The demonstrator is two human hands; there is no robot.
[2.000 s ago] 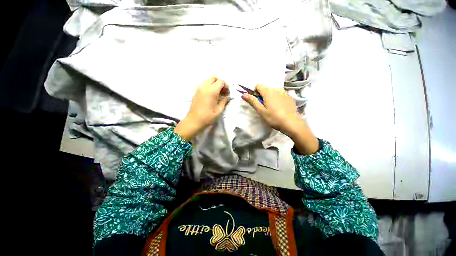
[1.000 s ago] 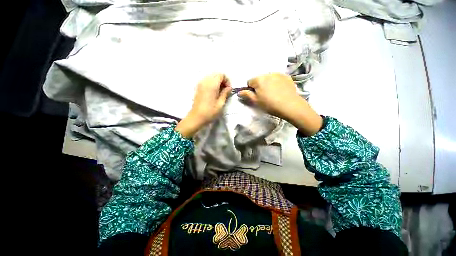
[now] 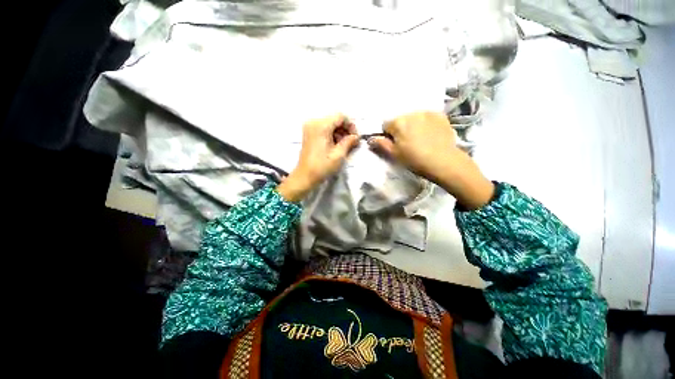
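A large off-white garment (image 3: 244,81) lies crumpled over the table, glaring white in its middle, and hangs over the near edge. My left hand (image 3: 326,152) pinches a bit of its cloth between thumb and fingers. My right hand (image 3: 422,144), just to the right, holds the thread snips (image 3: 376,135). Only their thin dark blades show, pointing left to my left fingertips; the grip is hidden in my right palm. The gap between the hands is small. I cannot make out any thread.
The pale worktable (image 3: 551,163) extends right, with joint lines. More pale garments (image 3: 585,22) lie at its far right. Pale cloth (image 3: 640,355) shows below the table at the lower right. The dark apron (image 3: 326,333) is at the near edge. The left side is dark.
Since two seconds ago my right hand has turned, and the snips' blades have moved from apart to my left fingertips. The whole view has shifted slightly. The garment lies much the same.
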